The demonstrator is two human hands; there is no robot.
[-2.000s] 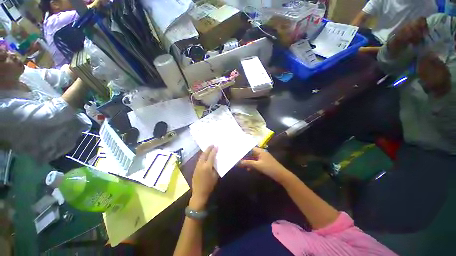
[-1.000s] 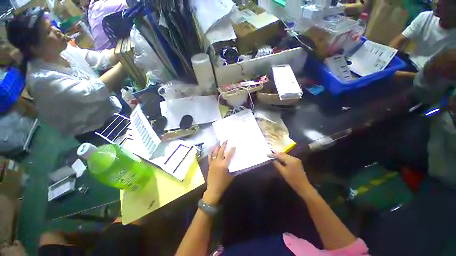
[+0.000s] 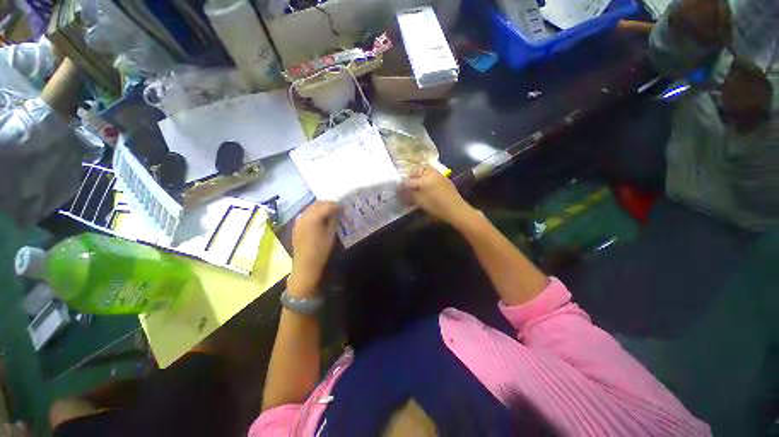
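Note:
A white instruction leaflet (image 3: 350, 175) lies in front of me at the table's near edge. Its near part shows small dark print and diagrams, and a curved band crosses its middle. My left hand (image 3: 314, 235) has its fingers curled on the leaflet's left edge. My right hand (image 3: 434, 195) pinches the leaflet's right edge. Whether other sheets lie under it cannot be told. A narrow pile of folded leaflets (image 3: 426, 47) lies on a small tan carton (image 3: 413, 88) behind.
Left are a green bottle (image 3: 120, 273) on yellow paper (image 3: 224, 299), a white slotted holder (image 3: 147, 192) and a wire rack (image 3: 89, 198). A clear bag (image 3: 405, 147) touches the leaflet's right. A blue bin (image 3: 559, 47) stands far right, near another person's arms.
The view has tilted down. The leaflet's near part now shows print where it was plain white. My left hand's spread fingers have curled at the left edge; my right hand is higher along the right edge.

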